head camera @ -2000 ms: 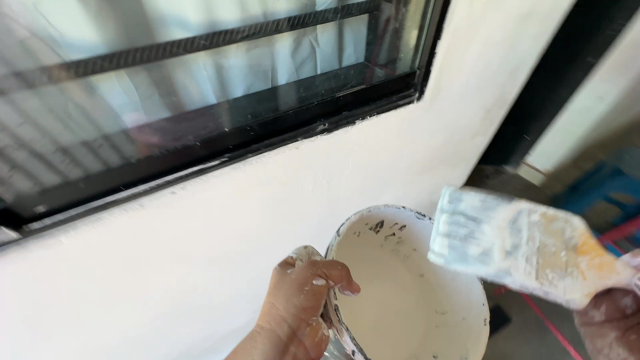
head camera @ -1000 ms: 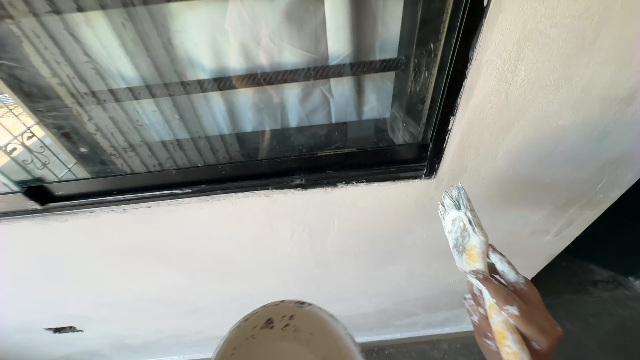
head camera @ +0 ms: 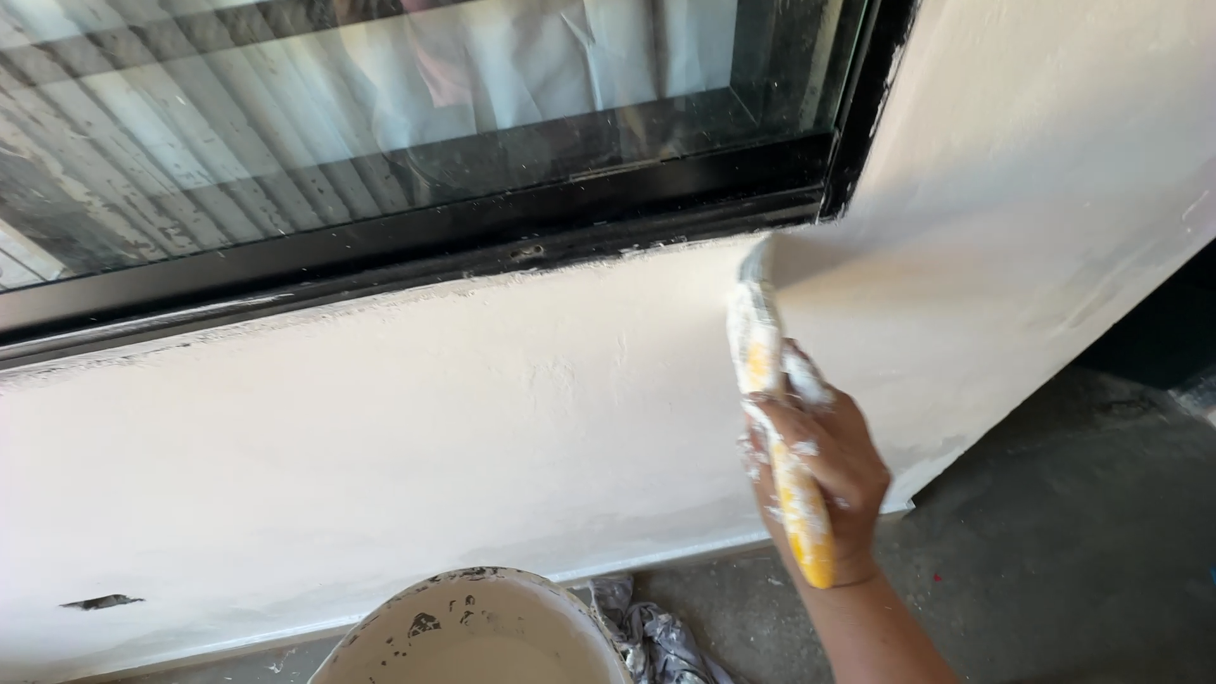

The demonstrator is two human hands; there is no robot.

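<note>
My right hand (head camera: pixel 822 456), spotted with white paint, grips the yellow handle of a paintbrush (head camera: pixel 757 332). The brush points upward, and its bristles touch the pale wall (head camera: pixel 456 418) just under the lower right corner of the black window frame (head camera: pixel 665 204). Below and to the left of this hand, a bucket (head camera: pixel 494 608) with pale paint inside and dark chips on its inner wall is cut off by the bottom edge of the view. My left hand is out of the frame.
A crumpled grey cloth (head camera: pixel 655 632) lies on the dark concrete floor (head camera: pixel 1026 560) beside the bucket. The wall has a small dark hole (head camera: pixel 103 602) at the lower left. Its right edge slants down to a corner near the floor.
The brush has gone from above the bucket to the wall below the window corner. My left hand, seen at the bucket's rim two seconds ago, has left the view.
</note>
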